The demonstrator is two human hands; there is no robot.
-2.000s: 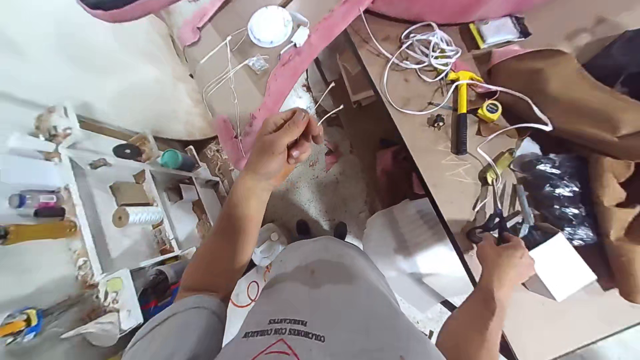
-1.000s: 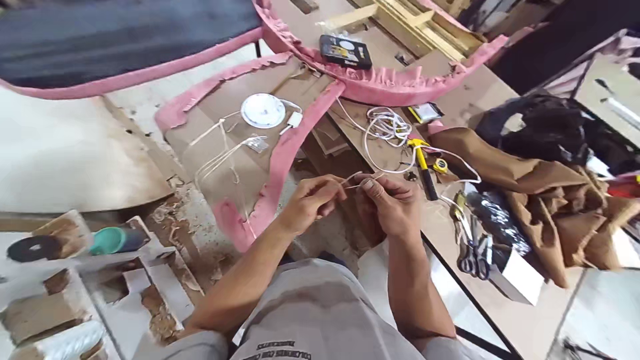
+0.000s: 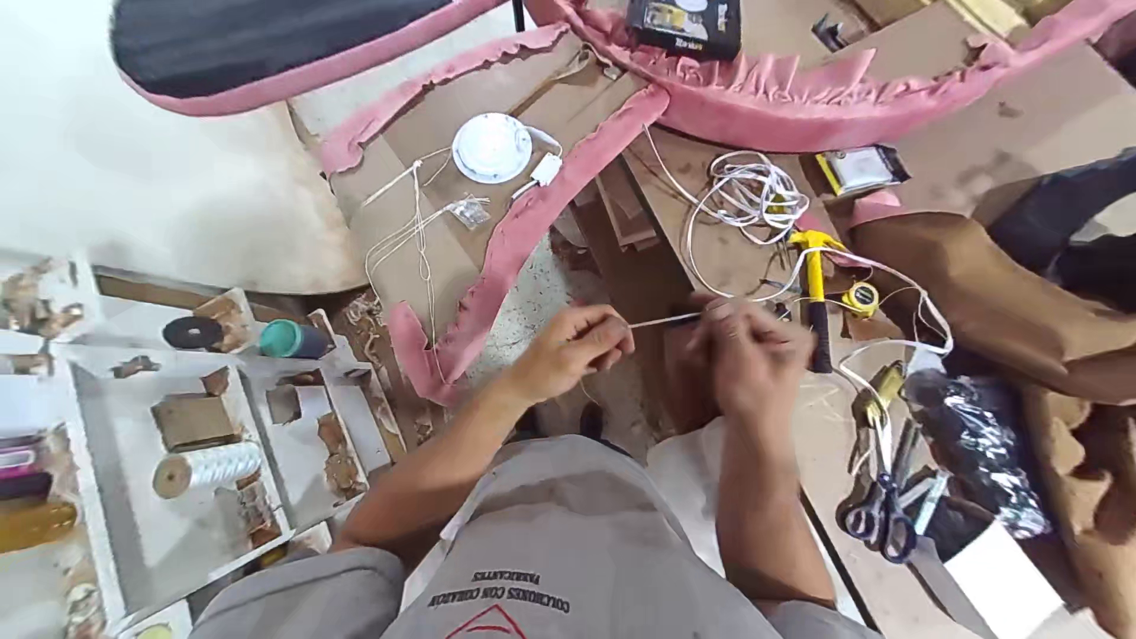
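A short white cord [image 3: 664, 320] is stretched between my two hands, in front of my body. My left hand [image 3: 581, 348] pinches one end between thumb and fingers. Blurred by motion, my right hand [image 3: 745, 344] is closed around the other end. Just right of that hand lie a yellow hammer [image 3: 815, 293] with a black grip and a yellow tape measure [image 3: 861, 299]. A loose coil of white cable [image 3: 754, 197] rests above them. Scissors [image 3: 879, 519] with dark handles lie on the table at lower right. A round white lamp [image 3: 492, 148] sits on the board at upper left.
Pink fabric-edged pieces [image 3: 763, 111] cross the top. A compartmented white tray [image 3: 89, 444] with a thread spool [image 3: 209, 469] stands at left. Brown fabric [image 3: 967, 293] and a black plastic bag [image 3: 976, 448] lie at right. A gap runs between the work surfaces near my hands.
Two seconds ago my right hand was at the scissors; it has let them go and come to my left hand. Since one second ago the hands have moved apart with the cord between them.
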